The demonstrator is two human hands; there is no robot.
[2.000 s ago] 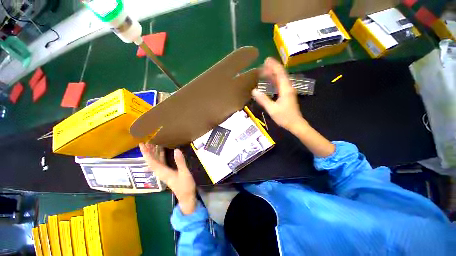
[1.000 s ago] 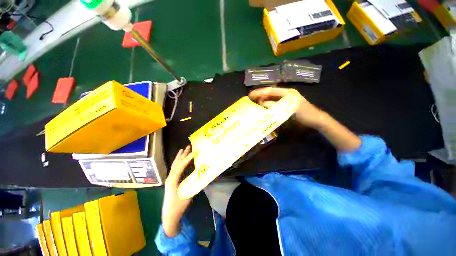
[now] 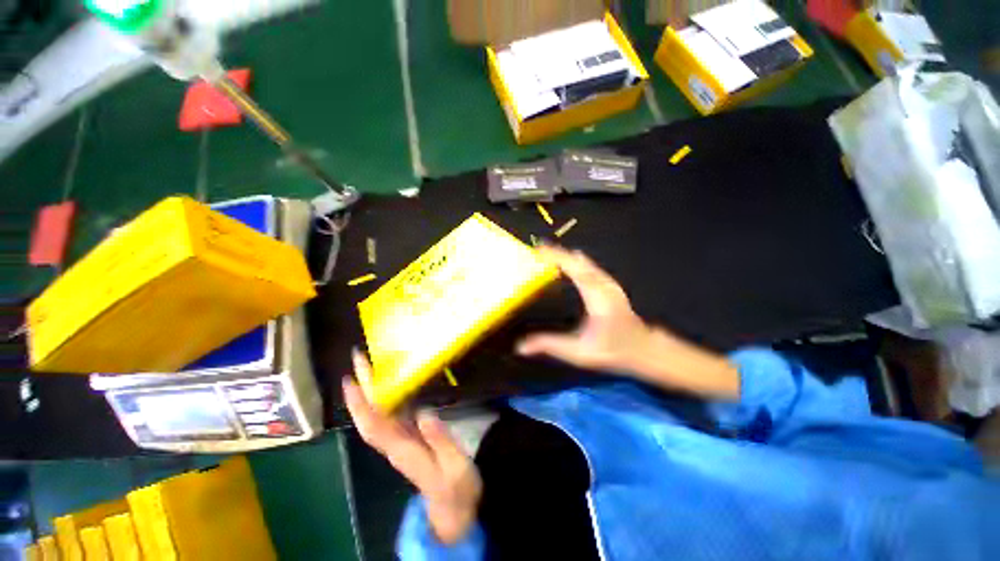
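A yellow carton (image 3: 450, 296) with black print is in front of me over the black mat, its lid down over the top. It looks tilted, and its underside is hidden. My left hand (image 3: 417, 444) is at its lower left end, fingertips against the edge. My right hand (image 3: 603, 318) is at its right end, fingers on the upper corner and thumb spread below. Both hands hold the carton between them and are slightly blurred.
At left a bench scale (image 3: 208, 411) carries another yellow carton (image 3: 175, 290). Closed cartons (image 3: 186, 515) stand at lower left. Dark printed packs (image 3: 598, 172) and small yellow strips lie on the mat. Open cartons (image 3: 570, 77) are on the green belt (image 3: 340, 110). A plastic bag (image 3: 932, 197) is at right.
The brown flap, upright two seconds ago, came down over the white papers, and the carton now shows a closed yellow face. The view has shifted, moving the surroundings left.
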